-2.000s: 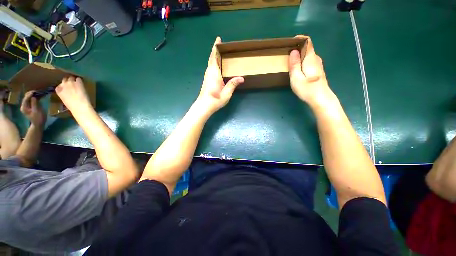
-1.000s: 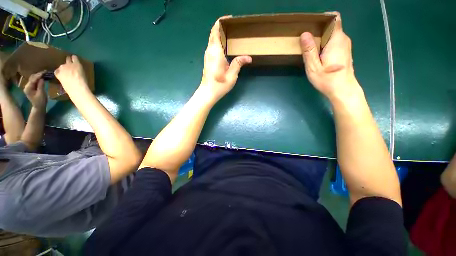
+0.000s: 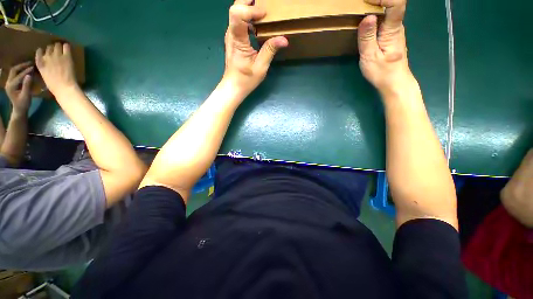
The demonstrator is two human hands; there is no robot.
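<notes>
A plain brown mailer box (image 3: pixel 315 45) is at the top of the view, its upper part cut off by the frame edge. Its lid panel (image 3: pixel 315 10) lies over the top, with a narrow dark gap between it and the front wall. My left hand (image 3: pixel 245 52) grips the left end, thumb on the front and fingers at the lid's edge. My right hand (image 3: pixel 383 47) grips the right end, thumb at the front corner by the gap. The inside of the box is hidden.
On the left, a person in a grey shirt (image 3: pixel 52 216) has both hands at another brown box (image 3: pixel 23 47). Cables (image 3: pixel 49 11) lie at the top left. A pale seam line (image 3: pixel 450 87) crosses the green mat. Another person's arm and red clothing (image 3: pixel 502 251) show at right.
The open box interior, visible before, is now covered by the lid panel. My fingers have moved to the lid's edge. The view has shifted, so the box sits higher in the frame.
</notes>
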